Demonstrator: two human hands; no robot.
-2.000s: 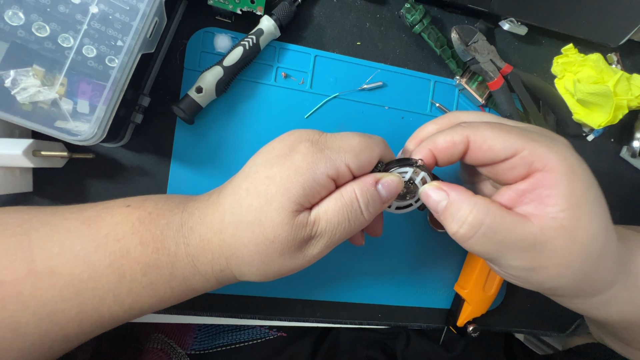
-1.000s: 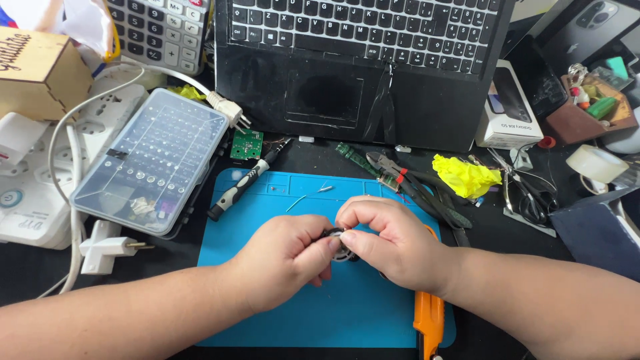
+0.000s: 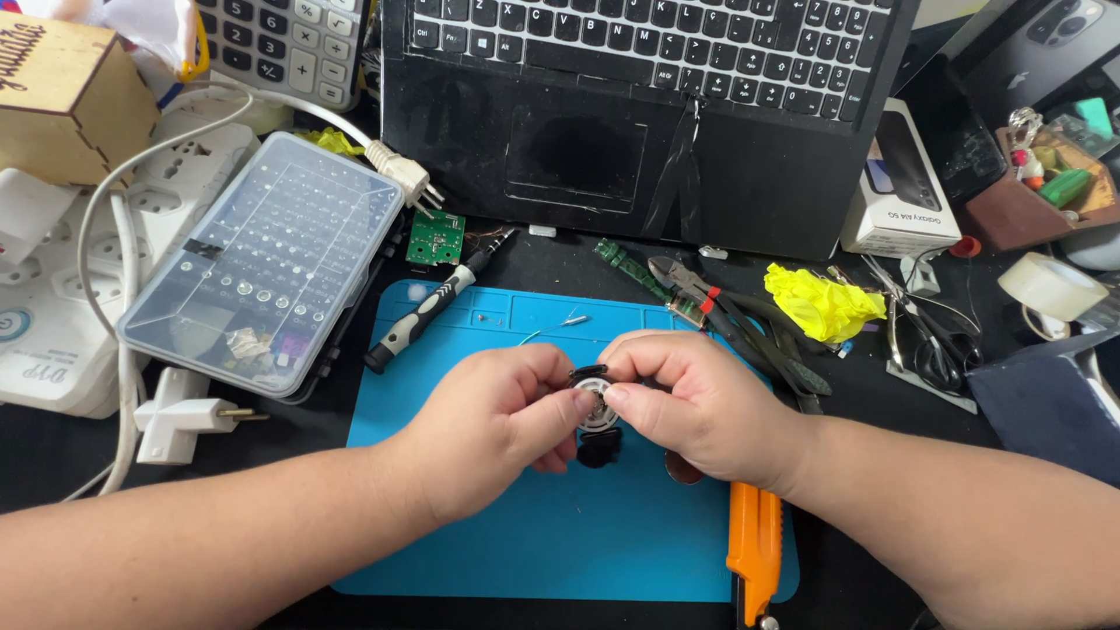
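My left hand (image 3: pixel 516 407) and my right hand (image 3: pixel 691 402) meet above a blue work mat (image 3: pixel 525 534). Between their thumbs and fingers they hold a small round watch movement in a white ring (image 3: pixel 598 409). Black strap pieces (image 3: pixel 599 446) show above and below the ring. My curled fingers hide part of it. Under my right hand lies a dark round disc (image 3: pixel 682 467), partly covered. A precision screwdriver (image 3: pixel 429 315) rests across the mat's upper left corner. Near the mat's top edge is a small metal piece (image 3: pixel 573 321) beside a thin light-blue wire.
An orange utility knife (image 3: pixel 755 542) lies by my right forearm. Diagonal cutters (image 3: pixel 717 302), scissors (image 3: pixel 936 350) and crumpled yellow material (image 3: pixel 822 302) sit to the upper right. A laptop (image 3: pixel 612 149) stands behind; a clear parts case (image 3: pixel 262 271) and power strip (image 3: pixel 61 341) are at left.
The view has pulled back since the oldest frame, bringing the laptop into sight. Both hands still hold the small round piece; its ring now faces up more visibly than one second ago.
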